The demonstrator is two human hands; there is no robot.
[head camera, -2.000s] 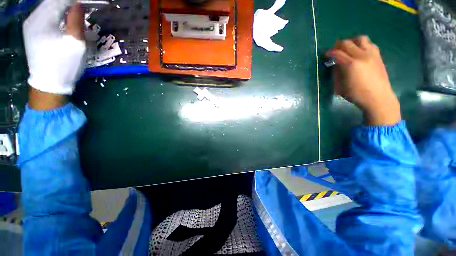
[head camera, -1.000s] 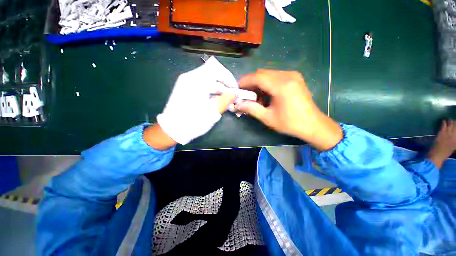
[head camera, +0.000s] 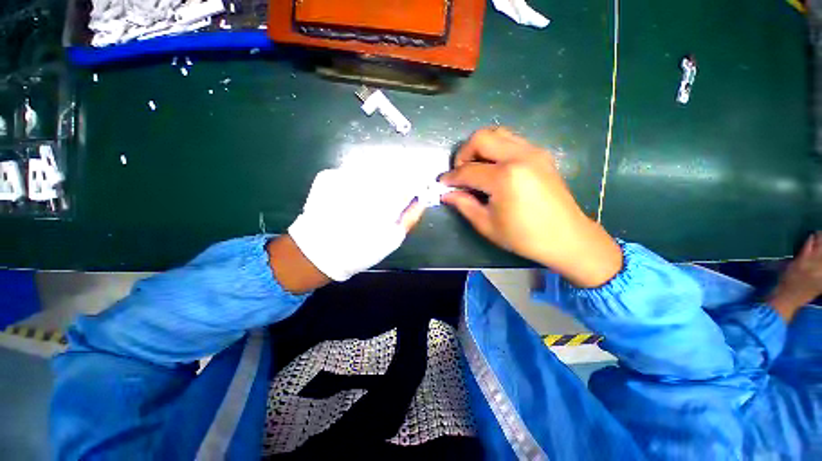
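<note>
My left hand [head camera: 356, 216], in a white glove, and my bare right hand [head camera: 523, 203] meet in front of me over the mat. Their fingertips hold a small white plastic part [head camera: 433, 192] between them; the fingers hide much of it. A white L-shaped part [head camera: 388, 112] lies on the mat just beyond my hands, below the press fixture. The orange press fixture [head camera: 464, 40] is cut off by the top edge.
A blue-edged bin [head camera: 162, 47] heaped with white parts is at upper left. A clear blister tray [head camera: 68, 180] holds white parts at far left. A part [head camera: 687, 79] lies right of the pale line. White scrap [head camera: 521, 12] is at the top. Another person's hand [head camera: 802, 275] shows at right.
Two seconds ago my hands were apart, left at the bin, right beyond the pale line. They have since come together on the part. The white L-shaped part below the fixture is now uncovered.
</note>
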